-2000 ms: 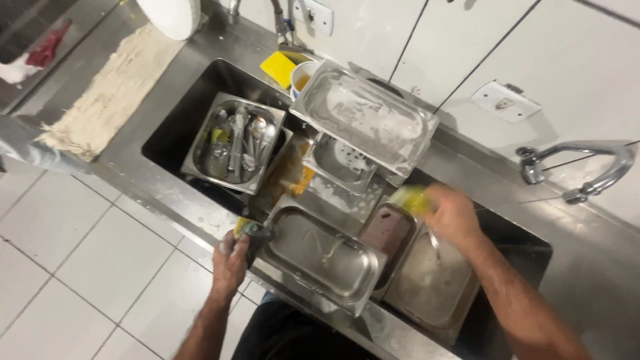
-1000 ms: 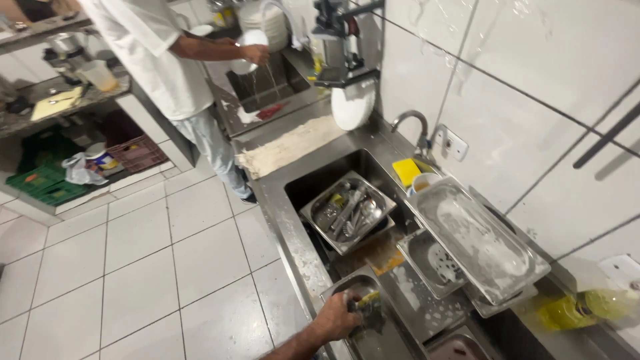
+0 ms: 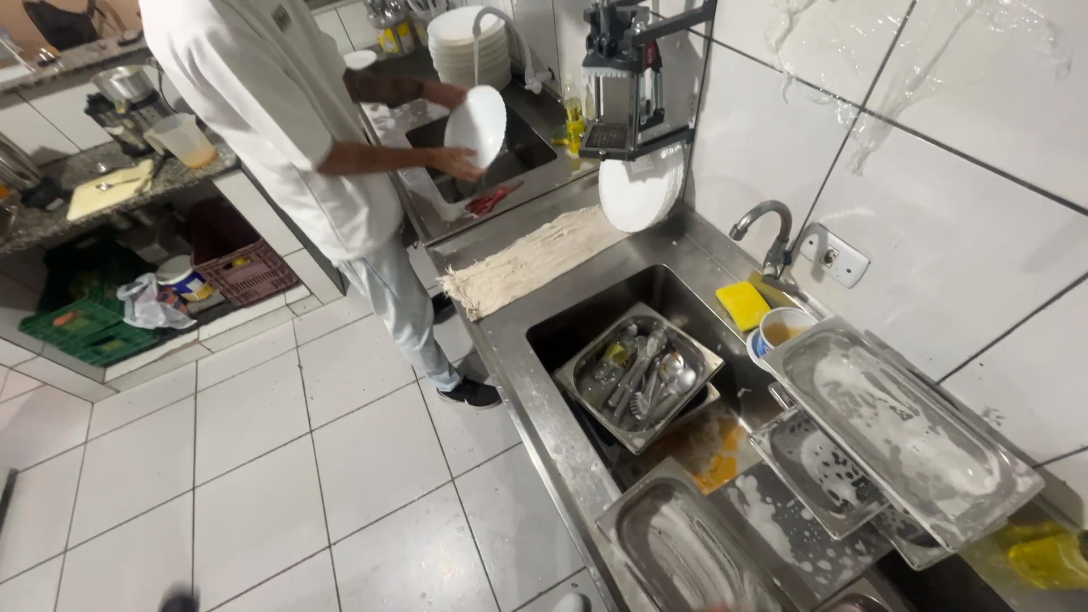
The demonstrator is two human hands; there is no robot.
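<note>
Only a sliver of skin, likely my left hand [image 3: 722, 607], shows at the bottom edge over a long steel pan [image 3: 680, 544]; what it holds is hidden. My right hand is out of view. A smaller steel pan [image 3: 568, 387] with cutlery [image 3: 646, 374] sits tilted in the near sink [image 3: 544, 327]. To its right, a large soapy steel pan [image 3: 892, 416] rests above a perforated steel pan [image 3: 816, 467]. A yellow sponge [image 3: 743, 306] lies by the faucet [image 3: 769, 225], beside a cup [image 3: 784, 327]. A blurred yellow bottle [image 3: 1045, 557] is at the lower right.
A co-worker in a white shirt [image 3: 255, 110] holds a white plate [image 3: 478, 127] over the far sink [image 3: 535, 153]. Stacked plates [image 3: 467, 51] stand behind. A cloth [image 3: 535, 259] lies between the sinks; more white plates [image 3: 637, 191] lean under a wall-mounted press [image 3: 612, 93].
The view has swung left toward the co-worker. My left hand, seen with a scrubber over the long pan one second ago, is now almost wholly out of view. My right hand has left the view.
</note>
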